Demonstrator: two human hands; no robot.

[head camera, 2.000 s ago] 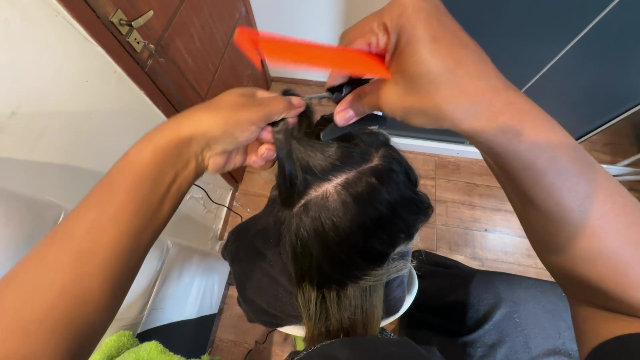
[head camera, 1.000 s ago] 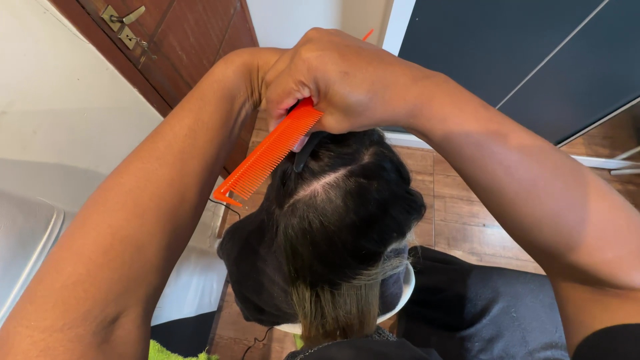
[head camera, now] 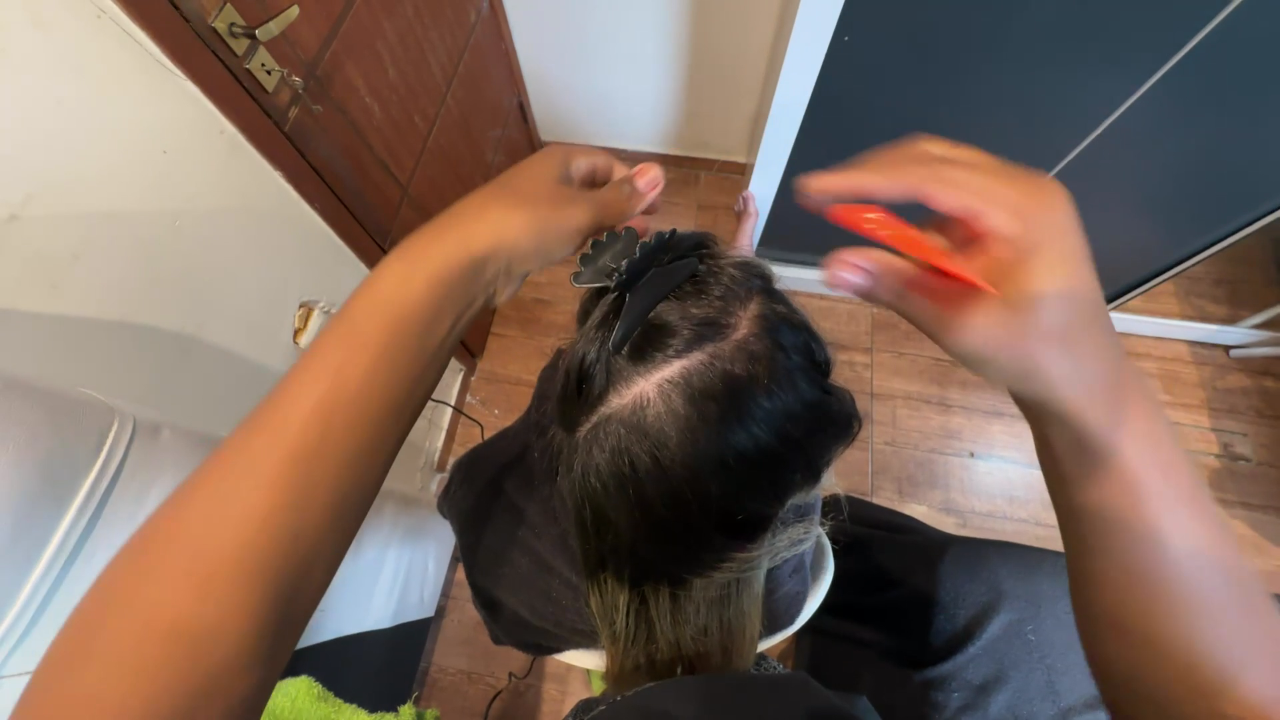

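A seated person's head of dark hair (head camera: 700,450), lighter at the lengths, is below me, with a parting line across the crown. A black hair claw clip (head camera: 640,280) grips the hair at the top of the head. Just above and left of the clip is my left hand (head camera: 570,200), its fingers curled with nothing visible between them. My right hand (head camera: 990,260), blurred, is off to the right of the head, holding an orange comb (head camera: 905,243) between thumb and palm. Black cloth (head camera: 520,520) drapes the person's shoulders.
A brown door (head camera: 400,90) with a metal handle stands at upper left, beside a pale wall (head camera: 120,200). Dark panels (head camera: 930,90) rise at upper right. Wooden flooring (head camera: 960,450) surrounds the white seat (head camera: 815,590). A green towel (head camera: 330,700) and a thin black cable (head camera: 510,685) lie low down.
My hands were together over the top of the head and have parted, the right one moving right with the comb. The black clip now sits in the hair, released by my hands.
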